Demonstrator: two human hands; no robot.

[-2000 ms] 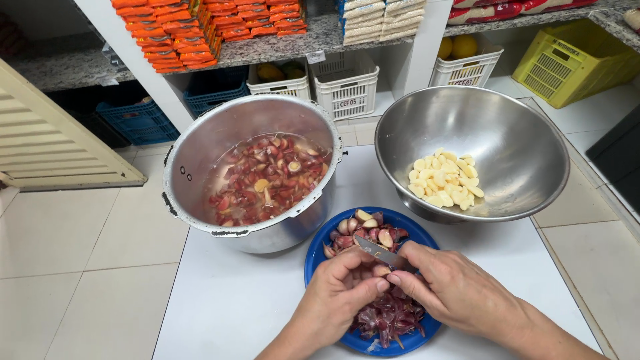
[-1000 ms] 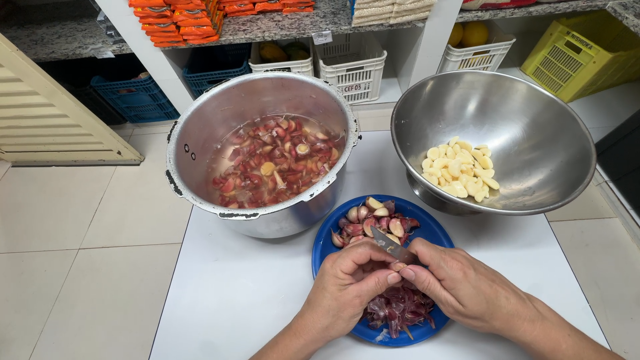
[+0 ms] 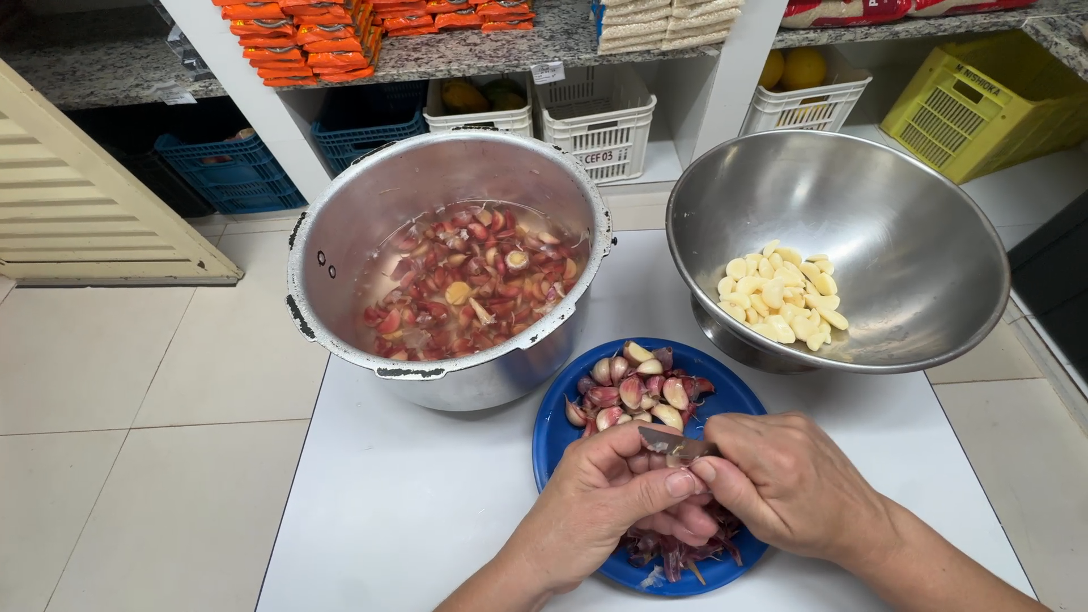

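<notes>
Over a blue plate (image 3: 552,425), my right hand (image 3: 790,484) grips a small knife (image 3: 676,444), its blade pointing left. My left hand (image 3: 625,493) meets it with fingers curled around a garlic clove, mostly hidden between the fingertips. Unpeeled garlic cloves (image 3: 631,389) lie on the plate beyond my hands, and reddish garlic skins (image 3: 680,552) lie below them. A large aluminium pot (image 3: 459,374) at the upper left holds reddish cloves in water (image 3: 476,280). Peeled garlic cloves (image 3: 782,293) rest in a stainless steel bowl (image 3: 892,229) at the upper right.
The plate, pot and bowl stand on a white table (image 3: 399,501). Behind are granite shelves (image 3: 476,53) with orange packets (image 3: 314,38), white plastic crates (image 3: 599,127), blue crates (image 3: 229,174) and a yellow crate (image 3: 977,110). A louvred door (image 3: 102,195) stands at the left.
The view has shifted somewhat. Both hands remain together over the plate with the knife in the right one; the contents of the pot and bowl look much the same.
</notes>
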